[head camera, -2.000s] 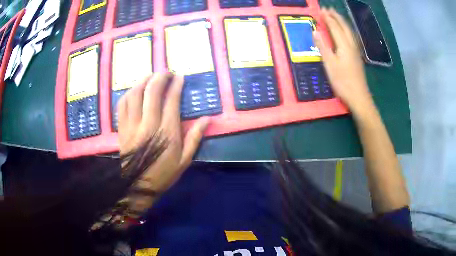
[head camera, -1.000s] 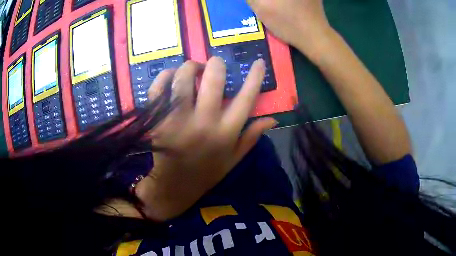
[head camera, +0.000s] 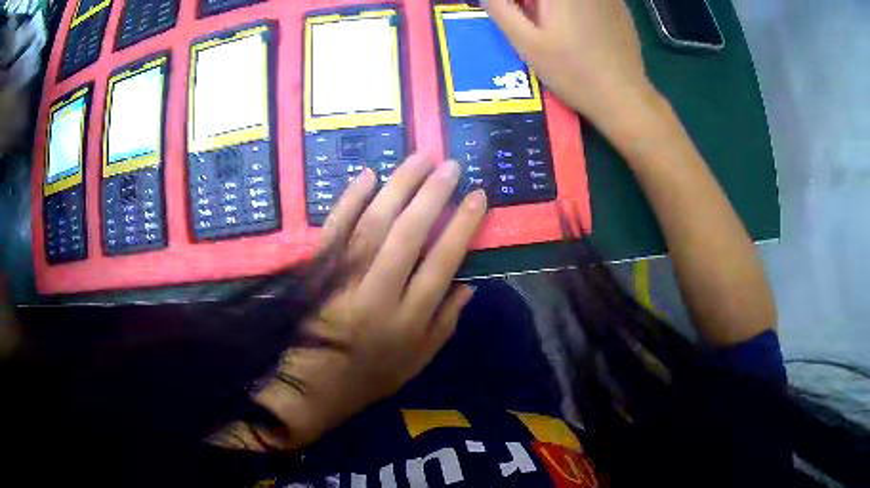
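A red phone tray (head camera: 286, 259) lies before me with keypad phones in two rows. In the near row, four phones have bright white screens, such as this keypad phone (head camera: 351, 71). The rightmost phone (head camera: 488, 71) has a blue screen. My left hand (head camera: 401, 257) is over the tray's near edge, fingers spread near the keys of the two rightmost phones, holding nothing. My right hand (head camera: 572, 43) is at the tray's right edge beside the blue-screen phone; its fingertips are cut off by the top of the picture, and whether it grips anything is hidden.
A black smartphone (head camera: 689, 21) lies on the green bench (head camera: 711, 143) right of the tray. The bench's curved right edge borders a pale floor. Blurred shapes show at the far left. Dark hair strands hang across the lower view.
Since two seconds ago, my left hand has moved right, from the middle phones to the two rightmost. The view has shifted too. My right hand stays by the blue-screen phone.
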